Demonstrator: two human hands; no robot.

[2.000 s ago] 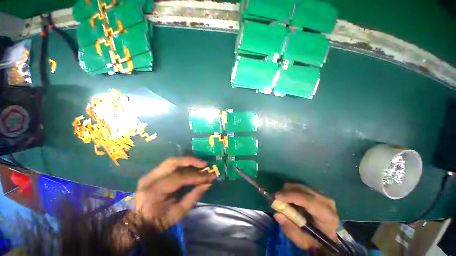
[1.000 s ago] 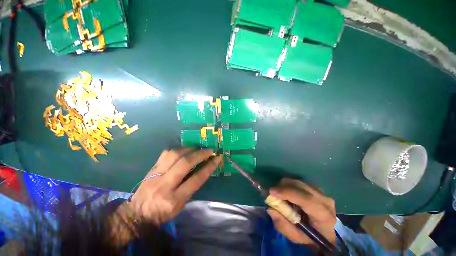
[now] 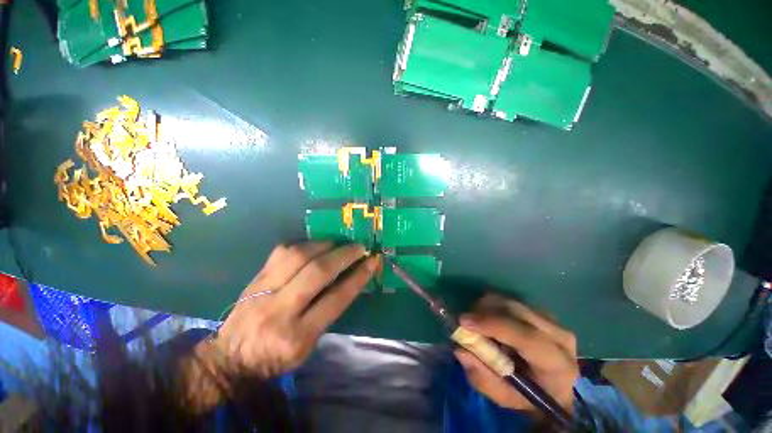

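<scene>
A green PCB panel (image 3: 412, 221) lies on the mat in front of me, with orange flex circuits (image 3: 362, 213) on its upper and middle rows. My left hand (image 3: 292, 309) covers the panel's lower left; its fingertips pinch a flex circuit, mostly hidden, at the lower middle seam. Thin solder wire (image 3: 247, 298) trails over that hand. My right hand (image 3: 521, 351) holds the soldering iron (image 3: 482, 349) by its tan grip, its tip at the seam beside my left fingertips. Whether the tip touches is too small to tell.
A heap of loose flex circuits (image 3: 127, 178) lies left. A stack of soldered panels (image 3: 182, 25) is far left, a stack of bare panels (image 3: 453, 63) far centre. A whitish cup (image 3: 656, 275) with silvery bits stands right. A cardboard box (image 3: 647, 380) is below the bench.
My left hand has moved the flex circuit from above the panel's lower left onto the seam. The iron tip has moved left and up to meet it. The head view has shifted.
</scene>
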